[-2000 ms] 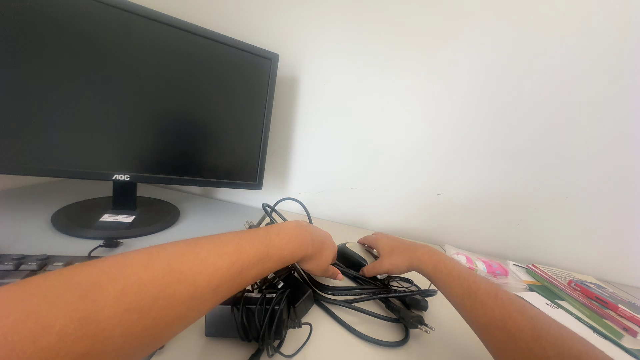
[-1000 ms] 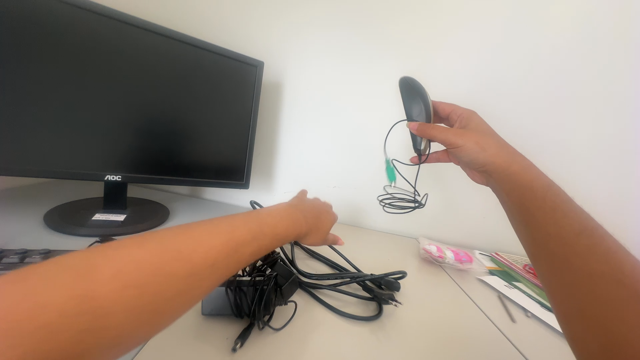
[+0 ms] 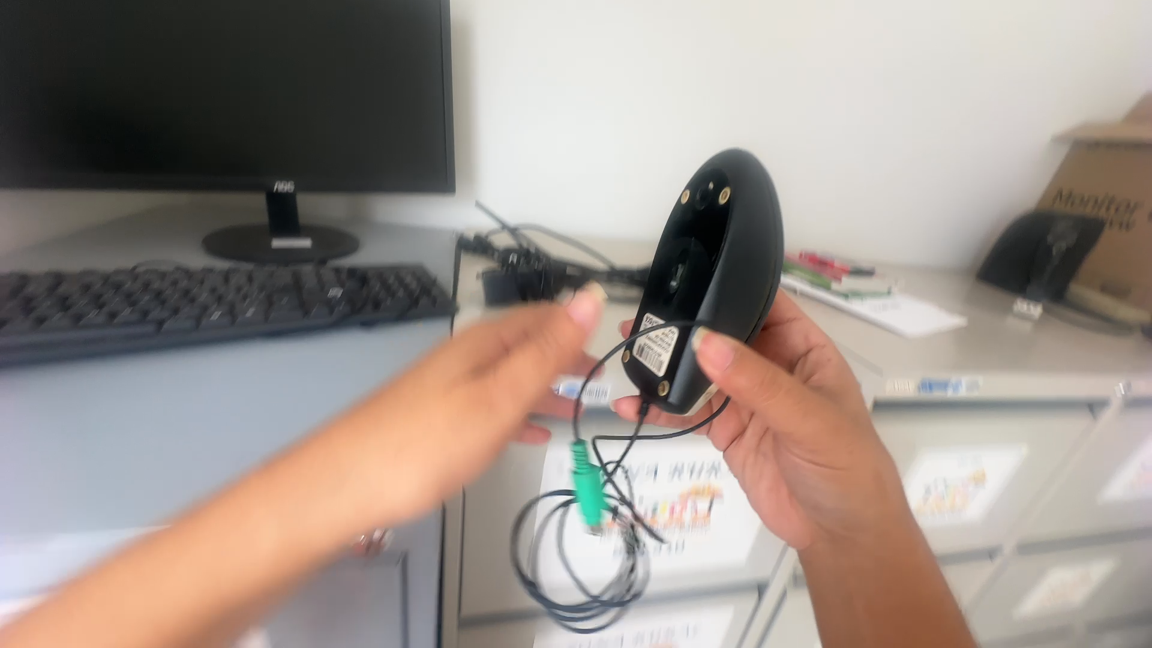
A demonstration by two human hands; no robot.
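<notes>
My right hand (image 3: 792,414) holds a black computer mouse (image 3: 751,261), its underside with a printed label turned toward me. A thin black cable (image 3: 580,598) hangs in a loose coil below it, and its green plug (image 3: 588,486) dangles from a loop by my right thumb. My left hand (image 3: 513,369), slightly blurred, is just left of the mouse with fingers apart; some fingertips lie behind the cable loop, and I see nothing held in it.
A black AOC monitor (image 3: 225,99) and a black keyboard (image 3: 216,306) are on the grey desk at left. Tangled black cables (image 3: 531,265) lie by the wall. Papers (image 3: 882,306), a dark stand (image 3: 1044,256) and a cardboard box (image 3: 1111,198) are at right, above cabinet drawers (image 3: 981,477).
My right hand has lifted the mouse from the cable pile and brought it nearer. My left hand has left the pile and come beside the mouse. The view has shifted, showing the cabinet fronts.
</notes>
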